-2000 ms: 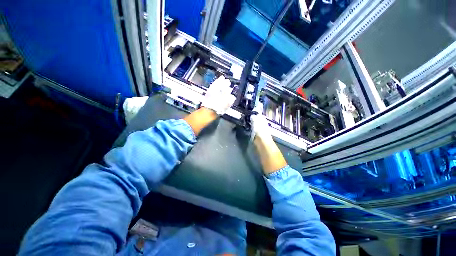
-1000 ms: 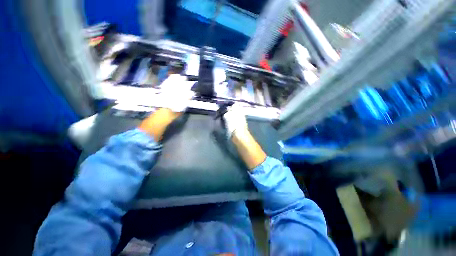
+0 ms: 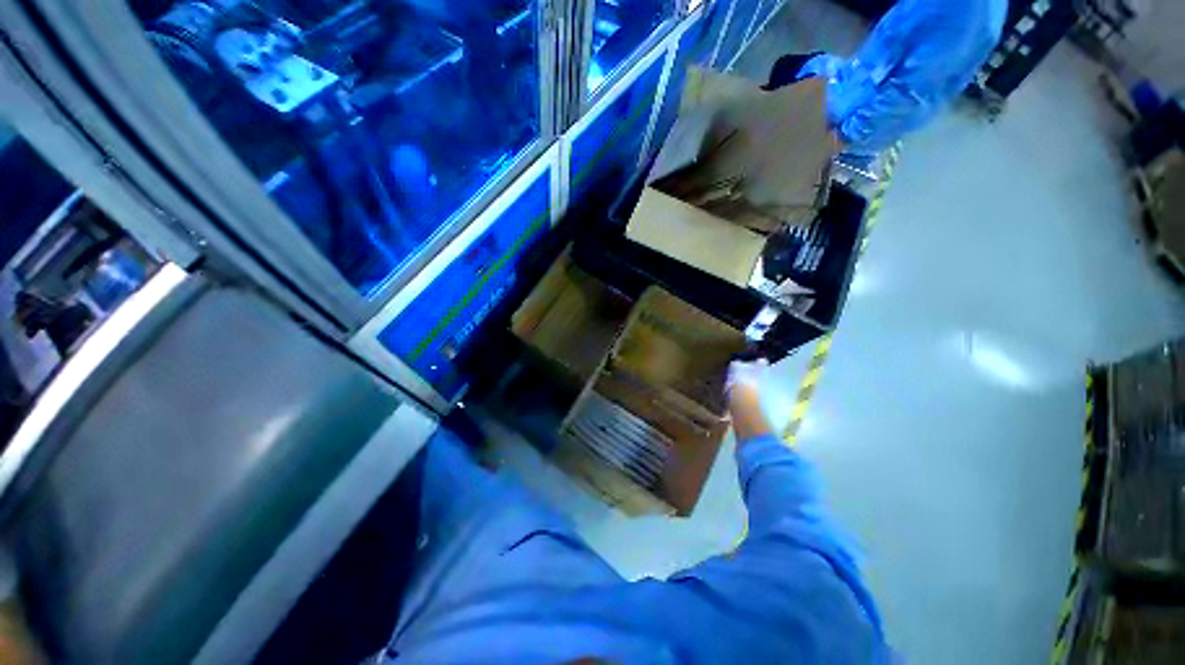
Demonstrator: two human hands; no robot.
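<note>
My right hand (image 3: 746, 379), in a white glove, is stretched out to the right edge of an open cardboard box (image 3: 702, 455). The hand is small and blurred; whether its fingers hold anything cannot be told. Silver-white narrow pieces (image 3: 621, 435) lie side by side in the box. A whitish piece (image 3: 764, 321) shows just above my fingers, at the near end of a black crate (image 3: 851, 247). My left hand cannot be made out; only a blurred orange patch shows at the lower left edge.
A second open cardboard box (image 3: 552, 312) stands beside the machine's blue panel (image 3: 487, 266). A large open carton (image 3: 695, 234) sits on the black crate. A person in a blue sleeve (image 3: 916, 65) is behind it. The grey mat (image 3: 195, 416) is at left. Yellow-black tape (image 3: 808, 390) marks the floor.
The view has swung right, from the rails and mat to the floor boxes. My right hand has left the black block and is out over the box. My left hand has dropped from sight.
</note>
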